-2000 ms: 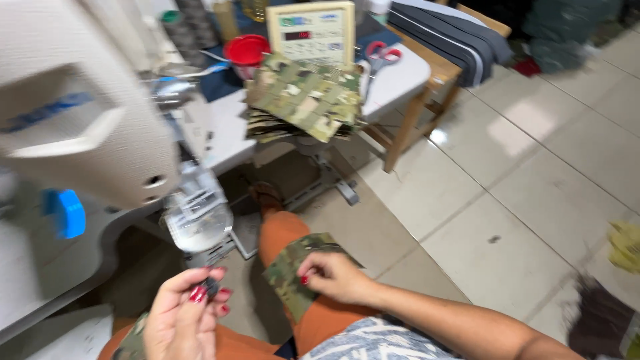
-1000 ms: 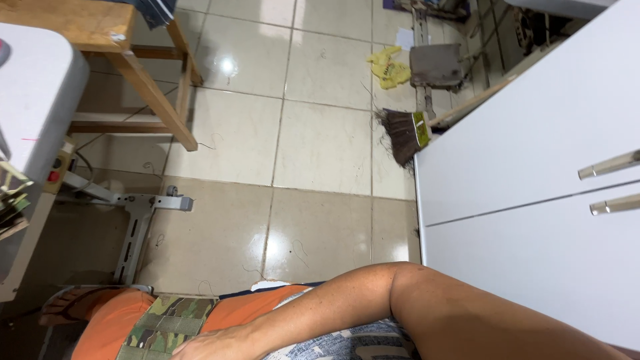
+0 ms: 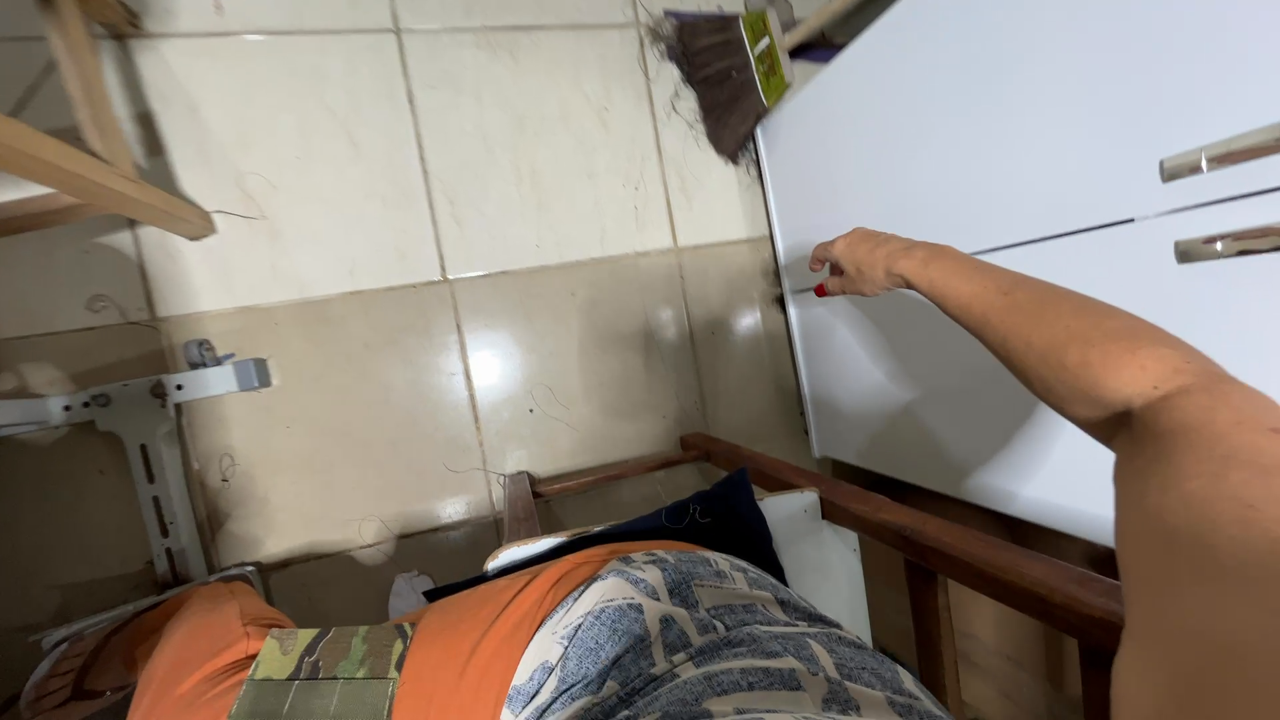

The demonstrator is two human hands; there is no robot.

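Observation:
My right hand (image 3: 862, 264) reaches out at the right, in front of the lower part of a white cabinet door (image 3: 940, 350). Its fingers are curled, with a red nail showing; whether something small is between them cannot be told. A camouflage fabric piece with a green webbing band (image 3: 330, 665) lies across my orange-clad thigh (image 3: 470, 640). My left hand is outside the view.
A broom head (image 3: 715, 75) stands at the cabinet's far corner. Wooden furniture legs (image 3: 110, 185) are at upper left, a metal machine-stand foot (image 3: 215, 380) below them. A dark wooden chair frame (image 3: 920, 530) surrounds my seat. Threads lie on the tiled floor (image 3: 330, 400).
My right hand has left the camouflage piece on my thigh and moved out to the right, over the white cabinet. My left hand, seen earliest with a small dark thing, is out of view. The view has swung right.

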